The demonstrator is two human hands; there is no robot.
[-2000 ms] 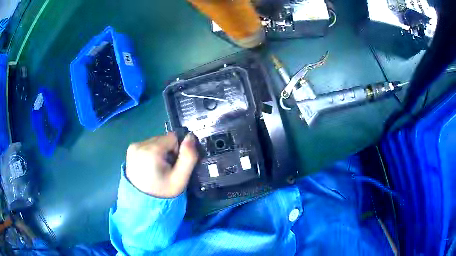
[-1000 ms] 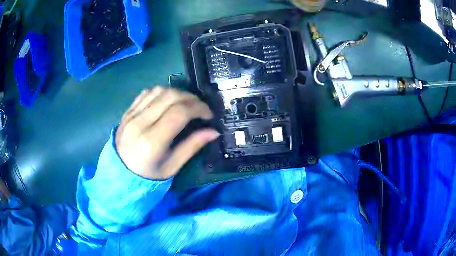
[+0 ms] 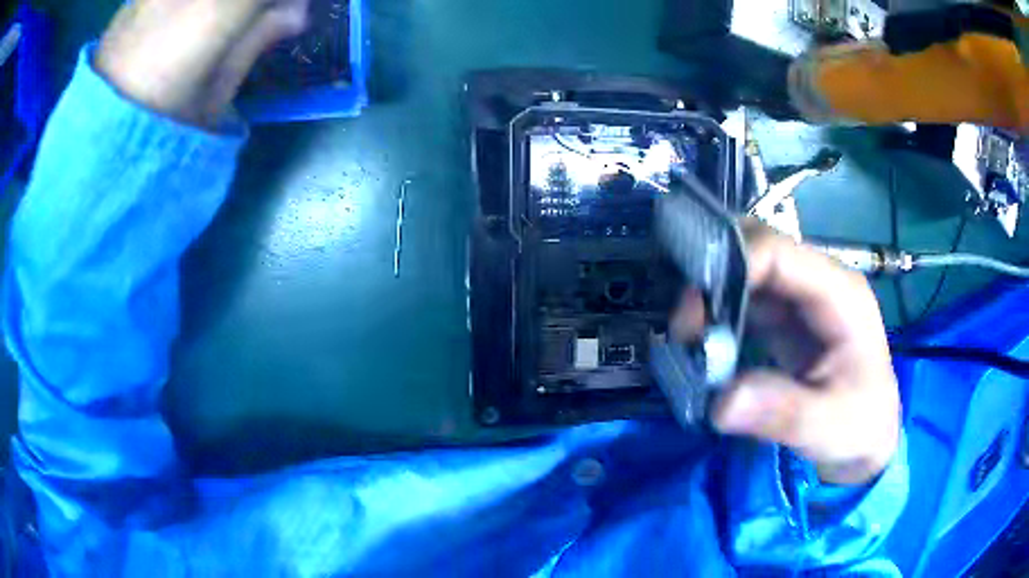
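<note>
The black housing lies in the dark fixture. A thin pale line and bright reflections show in its upper section, and a white pad in its lower section. My right hand holds a blurred dark, flat part with a grey sheen, tilted over the housing's right side. My left hand is at the upper left, at the blue parts bin, cut off by the top edge; its fingertips are blurred and what they hold cannot be told.
The orange screwdriver is at the upper right. The silver air gun lies right of the fixture, partly behind my right hand, its pale hose running right. White-and-black boxes stand beyond. A thin pale strip lies left of the fixture. Blue trays are at right.
My left hand has moved from beside the housing up to the blue bin. My right hand has come into view with the dark part. The screwdriver shows farther right, and the camera view has shifted.
</note>
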